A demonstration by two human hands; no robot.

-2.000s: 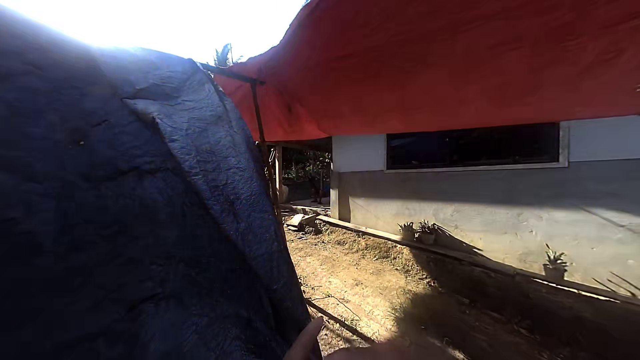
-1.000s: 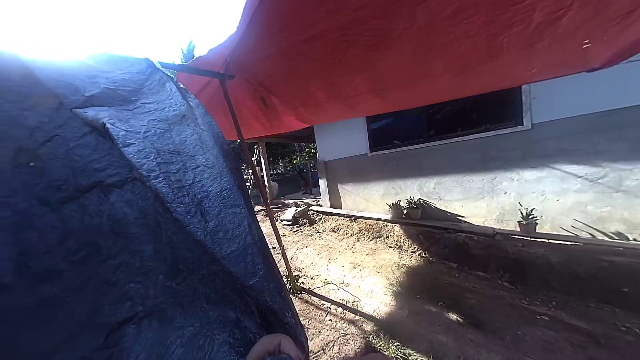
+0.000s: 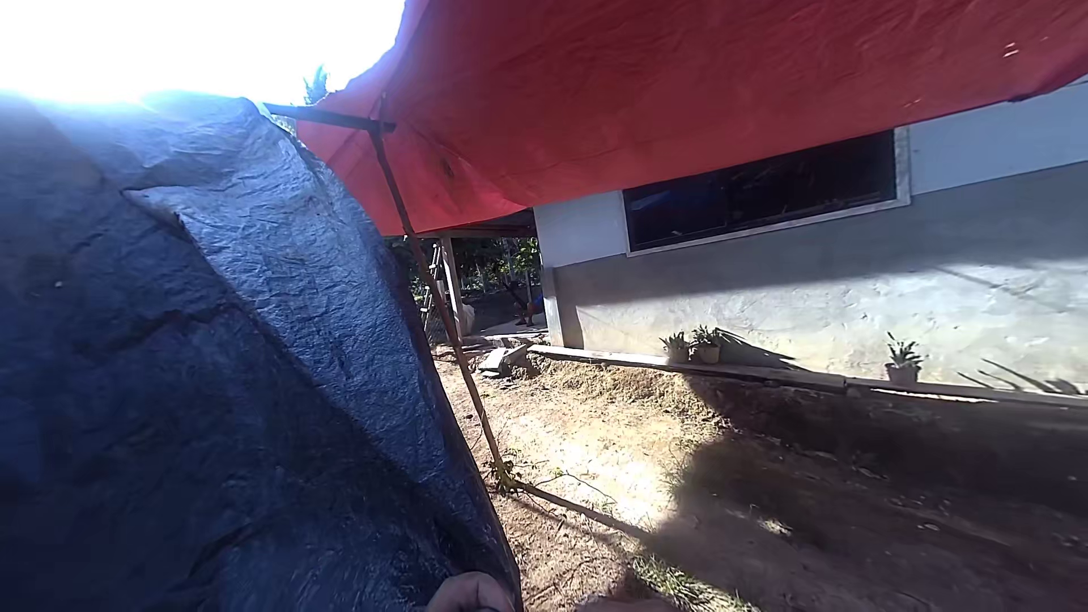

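A blue tarpaulin (image 3: pixel 280 340) fills the left side, creased and hanging down to the bottom of the view. At its lower right edge, part of my left hand (image 3: pixel 472 592) shows, against or very near the sheet; its fingers are mostly cut off, so its grip cannot be made out. Just right of it, a sliver of skin (image 3: pixel 625 604) shows at the bottom border, seemingly my right hand, with its fingers and anything in them hidden. Overhead stretches a red tarpaulin (image 3: pixel 680 93), its left end beside a thin slanting pole (image 3: pixel 438 302).
Beyond the dirt ground (image 3: pixel 586 425) stands a grey and white wall (image 3: pixel 765 297) with a dark window (image 3: pixel 765 191). Potted plants (image 3: pixel 903 370) line a low ledge (image 3: pixel 765 374) at its foot. Broken blocks (image 3: pixel 503 359) lie near the wall's corner. A stick or shadow crosses the ground from the pole's foot.
The view has shifted, so more of the slanting pole and its foot shows. The finger raised at the tarpaulin's edge two seconds ago now appears lower and rounded.
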